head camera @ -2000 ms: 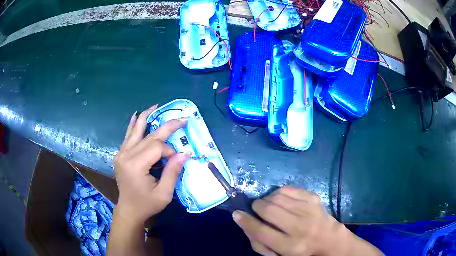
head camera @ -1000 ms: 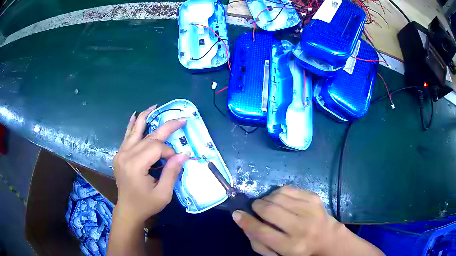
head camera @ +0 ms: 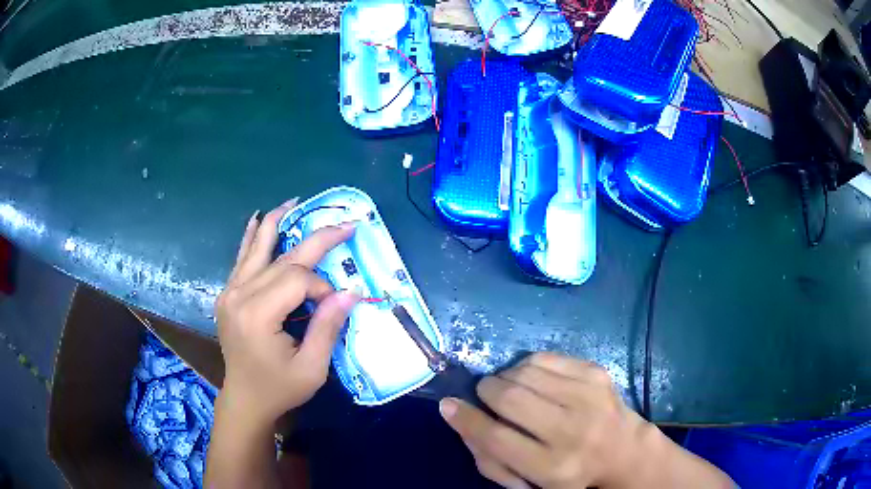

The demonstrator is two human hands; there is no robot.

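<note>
A pale blue-white housing half (head camera: 387,349) lies hollow side up near the bench's front edge. My left hand (head camera: 286,310) reaches over its left side, and thumb and index finger pinch a thin red lead wire (head camera: 372,300) inside it. My right hand (head camera: 549,415) holds the soldering iron (head camera: 418,336) by its dark handle. The iron's metal shaft lies over the hollow, with its tip close to the wire's end. Whether tip and wire touch is too small to tell.
Glossy blue housings (head camera: 635,62) are stacked at the upper right, beside pale open shells (head camera: 387,67). Red wires (head camera: 716,33) lie behind them. A black soldering station (head camera: 802,115) stands at right, its cord (head camera: 654,315) crossing the bench. An open carton (head camera: 91,382) is below left, a blue crate (head camera: 764,458) lower right.
Both hands and the iron have stayed nearly in place. More of the red wire shows beside the iron's tip. The red light on the station, lit one second ago, does not show now.
</note>
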